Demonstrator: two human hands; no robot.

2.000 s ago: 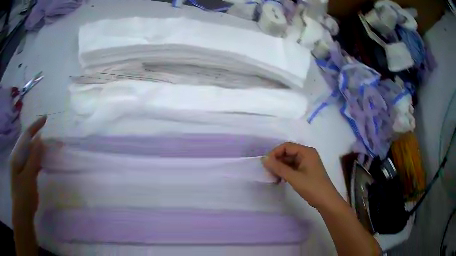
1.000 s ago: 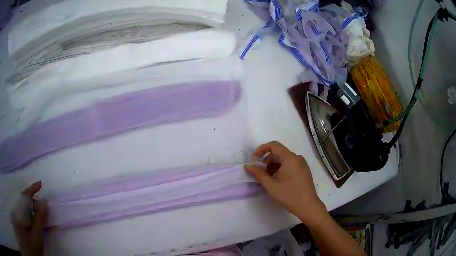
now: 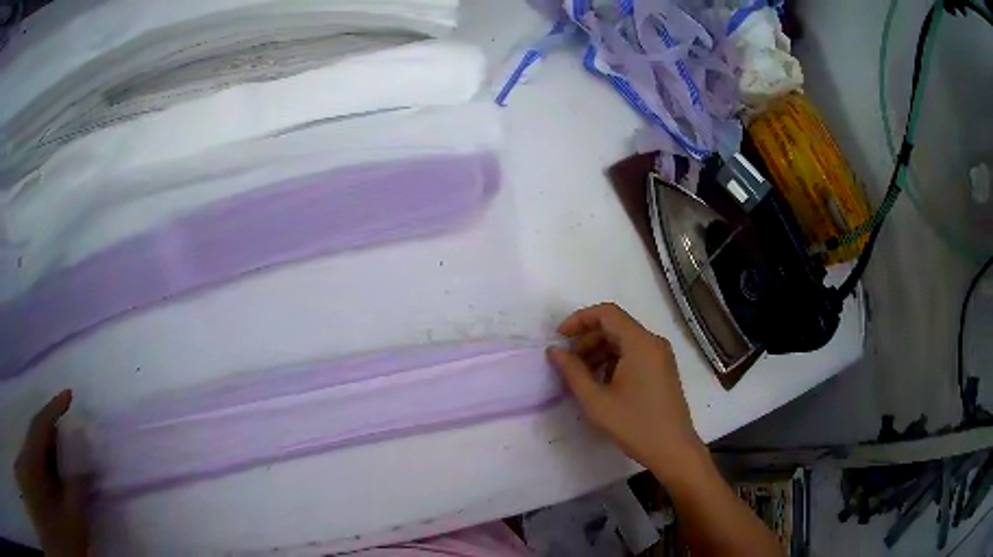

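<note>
A pale lilac fabric strip (image 3: 359, 394) lies over the near lilac stack (image 3: 207, 471), whose darker edges show along it. My right hand (image 3: 623, 375) pinches the strip's right end between thumb and fingers. My left hand (image 3: 52, 473) is at the strip's left end, partly at the picture's left side; its fingers look spread and slightly blurred, and its hold on the cloth is unclear. The far lilac stack (image 3: 316, 218) lies beyond, with white strips (image 3: 359, 98) next to it.
The large white stack (image 3: 250, 33) lies at the far left. The iron (image 3: 751, 272) rests on a brown pad (image 3: 632, 180) at right, beside a yellow-orange bundle (image 3: 808, 174). Blue-edged lilac pieces (image 3: 664, 65) lie behind. Cables (image 3: 909, 141) hang right; the table edge (image 3: 779, 405) curves near my right forearm.
The view has swung right and down. The lilac strip, held above the far stack two seconds ago, now lies over the near stack. Since one second ago it lies flatter, with my right hand still at its end.
</note>
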